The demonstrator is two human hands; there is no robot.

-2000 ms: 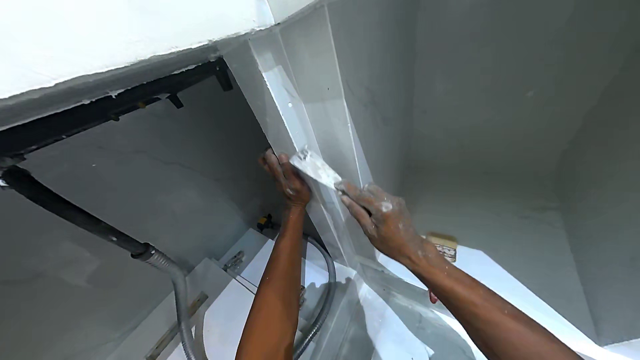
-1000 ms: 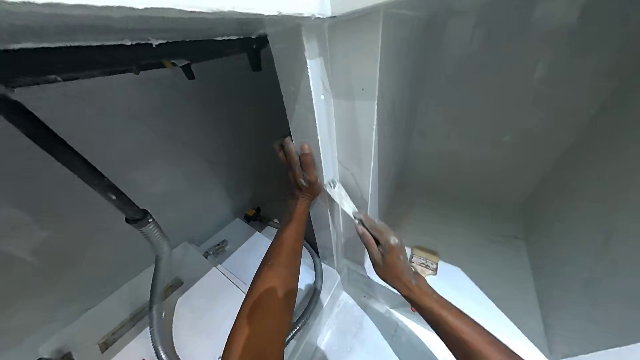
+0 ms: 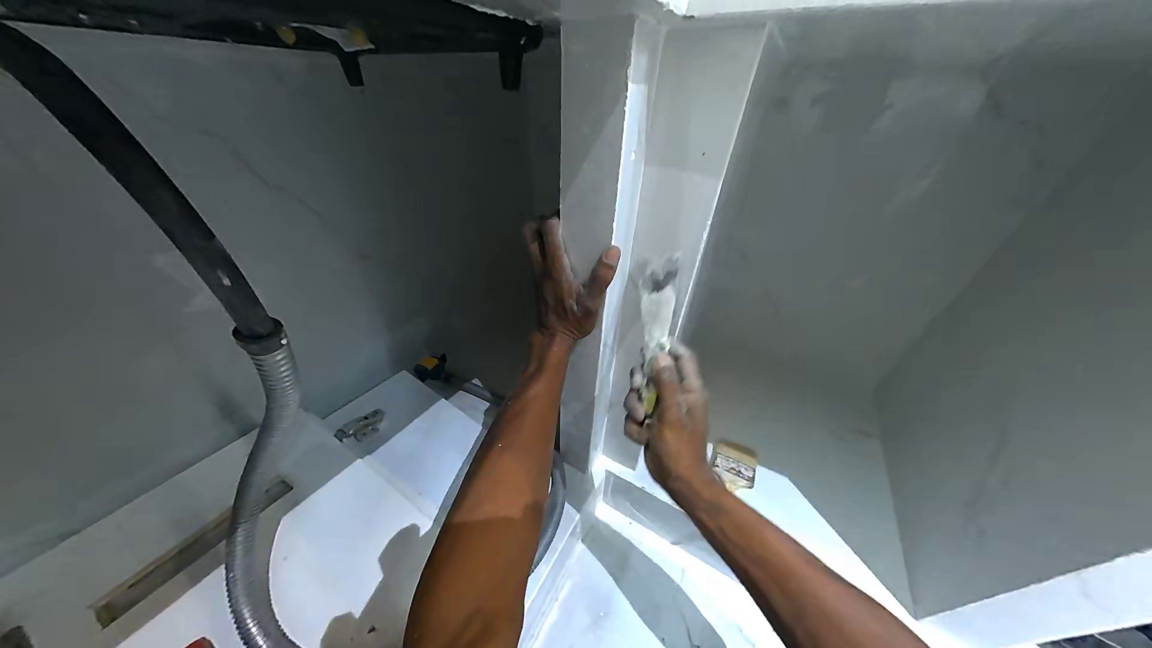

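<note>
My right hand [image 3: 668, 405] is closed around the handle of a putty knife [image 3: 658, 310]. The knife's blade points up and touches, or nearly touches, the face of a narrow grey upright [image 3: 688, 171], where a dark smear shows at its tip. Just to the left, my left hand [image 3: 571, 288] rests with fingers spread on the edge of the same upright, its thumb toward the white corner strip [image 3: 630, 180]. Nothing is held in it. Grey-white residue covers parts of both hands.
A black pipe [image 3: 153, 171] runs into a grey corrugated hose [image 3: 247, 504] at left. A black frame [image 3: 423, 27] spans the top left. Below lie a metal hinge [image 3: 360, 425], a slotted white panel and a yellow-black tool [image 3: 431, 367]. A small labelled block [image 3: 734, 464] sits right of my wrist.
The putty knife has gone from the corner strip beside my left hand to the upright's face at its right, and its blade now points more upright. The view has shifted.
</note>
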